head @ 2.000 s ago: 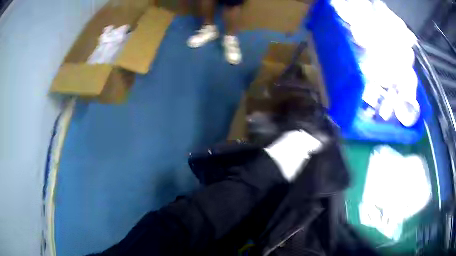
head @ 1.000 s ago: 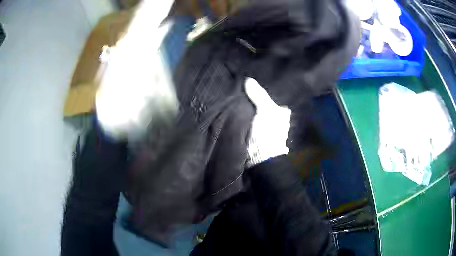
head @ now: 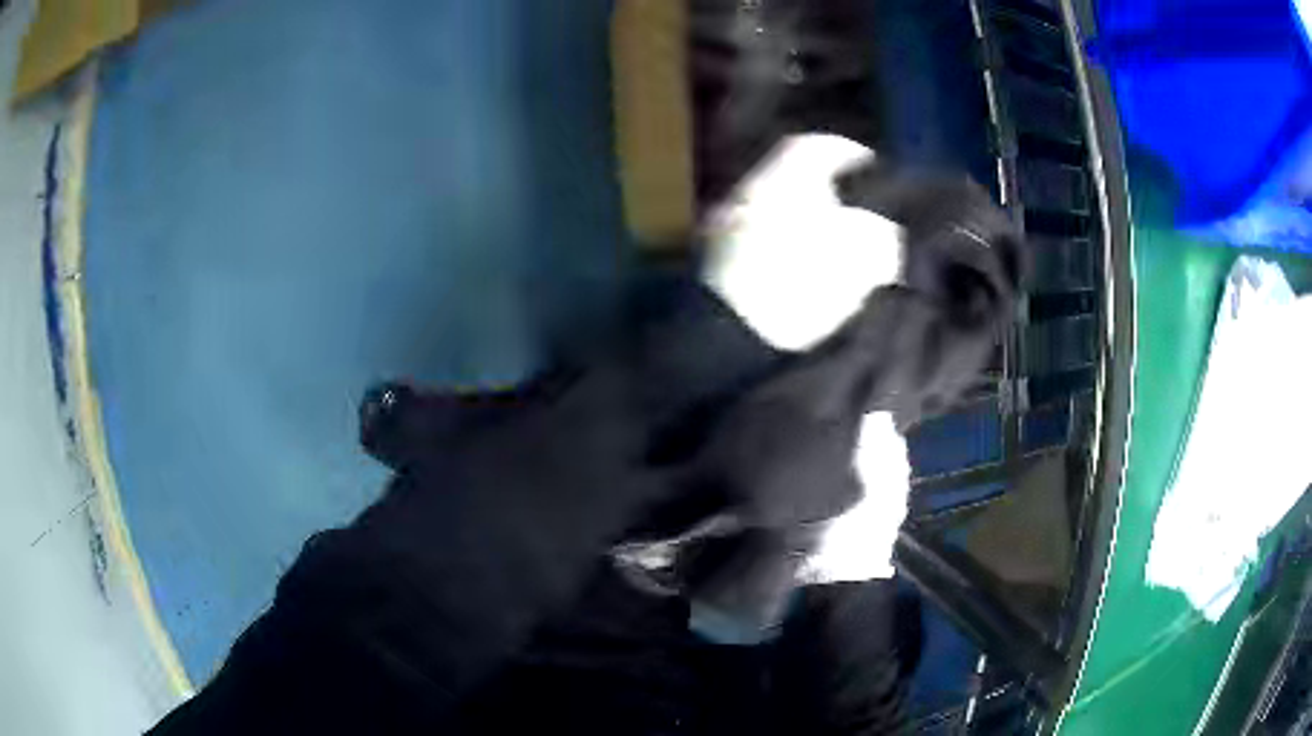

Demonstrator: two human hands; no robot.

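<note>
A dark grey-black cloth garment [head: 784,446], blurred and bunched, hangs between my two hands. My left hand [head: 806,245], in a white glove, is shut on its upper end near the picture's middle. My right hand [head: 871,503], also in a white glove, is lower and partly covered by the cloth; it grips the cloth's near part. The fingers of both hands are blurred or hidden. Black sleeves cover both forearms.
The green bench [head: 1158,460] runs along the right, with a clear bag of white parts [head: 1245,431] and a blue bin [head: 1201,108]. A dark metal frame lines its edge. Cardboard [head: 655,122] stands on the blue floor [head: 302,259]; another carton is top left.
My left hand has moved from the left side to the upper middle, onto the cloth. The cloth is bunched closer to the bench. The view has shifted, with the floor showing at left.
</note>
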